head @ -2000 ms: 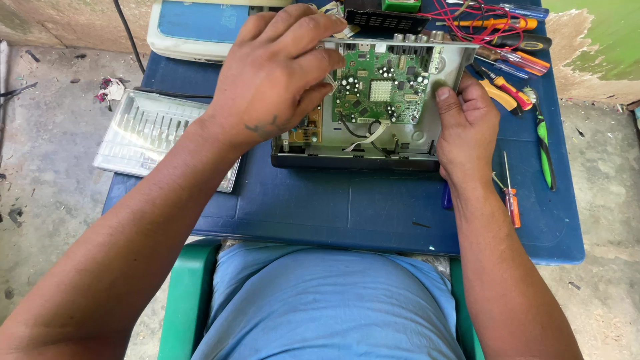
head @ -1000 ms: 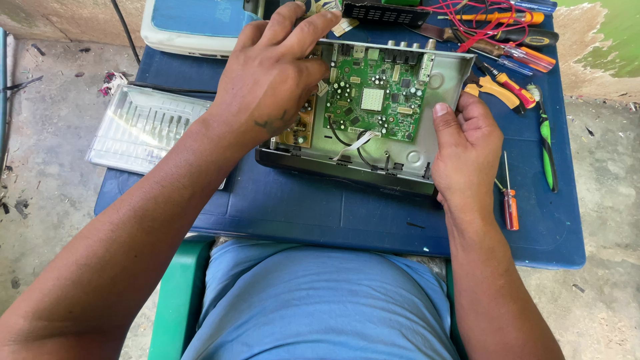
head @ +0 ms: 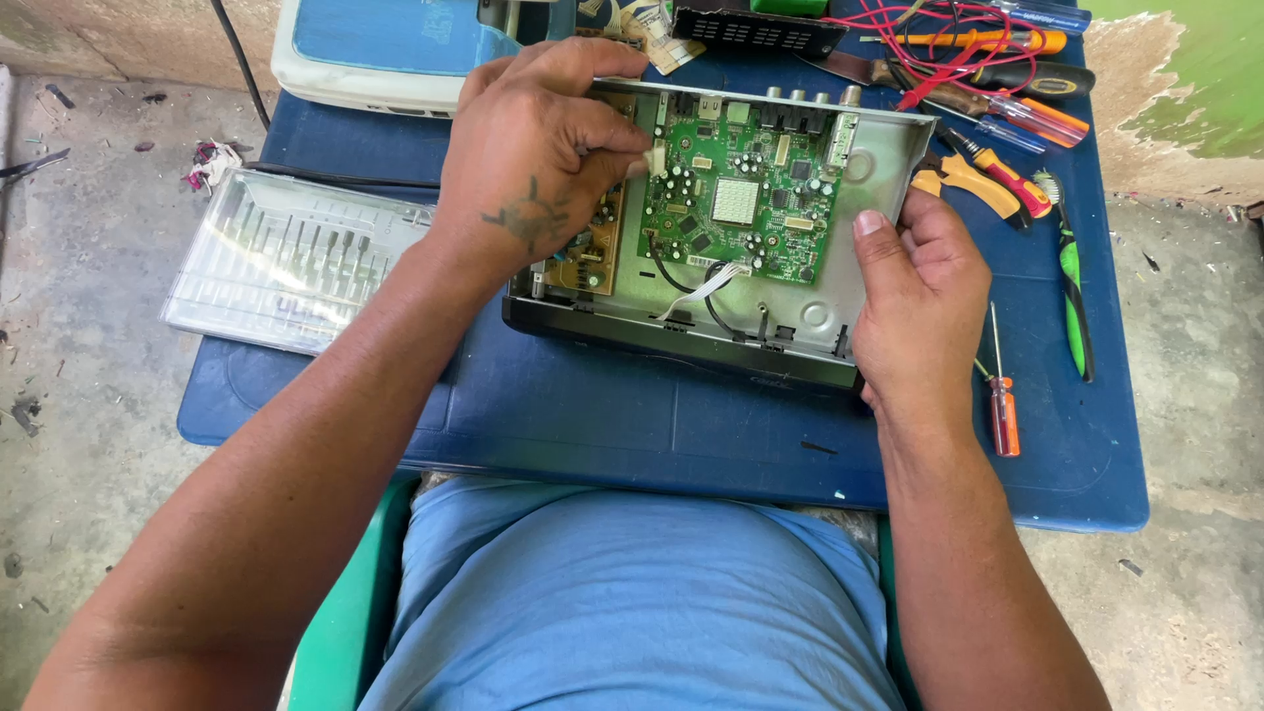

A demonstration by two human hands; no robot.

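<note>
An open set-top box [head: 834,286] with a metal chassis and black front panel sits tilted on the blue table. Inside it lie a green circuit board [head: 780,237] with a pale heat sink and, to its left, a brown power board [head: 597,262] partly under my left hand. My left hand [head: 543,148] reaches over the box's left side, thumb and index finger pinching a small white connector [head: 656,158] at the green board's left edge. My right hand [head: 923,286] grips the chassis's right side, thumb inside the wall. A white ribbon cable [head: 703,291] and black wires run towards the front panel.
A clear case of bits [head: 286,257] lies left, near a blue and white device [head: 395,49]. Right of the box are orange-handled pliers [head: 973,188], a small screwdriver [head: 1003,415] and a green brush [head: 1072,286]. Red wires [head: 913,49] tangle over several screwdrivers behind.
My left fingers have come down from above the box's back left corner to the white connector by the green board. My right hand keeps its hold on the chassis.
</note>
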